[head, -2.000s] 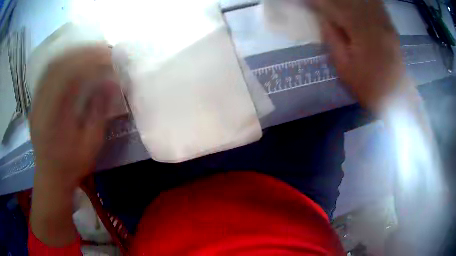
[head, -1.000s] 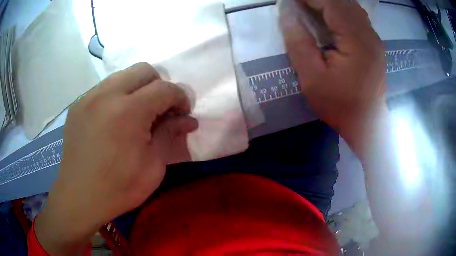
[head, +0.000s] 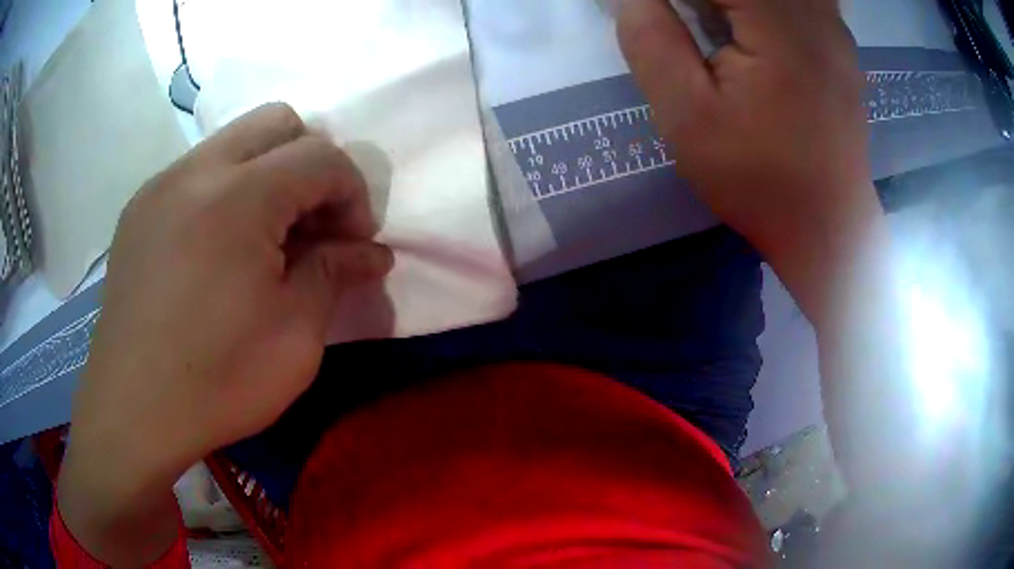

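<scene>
A cream fabric piece [head: 439,211] with rounded lower corners lies in front of me, its lower end over the table's front edge. A paler white piece [head: 523,200] shows from under its right side. My left hand [head: 222,267] is on its lower left part, thumb and fingers pinched together on the cloth, with a crease running right from the fingertips. My right hand [head: 756,122] is right of the piece, over the ruler; its fingertips are cut off by the top edge, so whether it holds anything cannot be told.
A grey table-edge ruler [head: 600,156] runs along the front. Another cream piece [head: 95,145] lies at left, beside layered edges of a stack [head: 13,189]. Dark tools [head: 981,50] are at the far top right. A red slatted basket [head: 250,506] is below left.
My left hand has come from the left, where it was blurred, onto the cream piece and pinched it. My right hand has moved left. The cream piece shows slightly farther left and up.
</scene>
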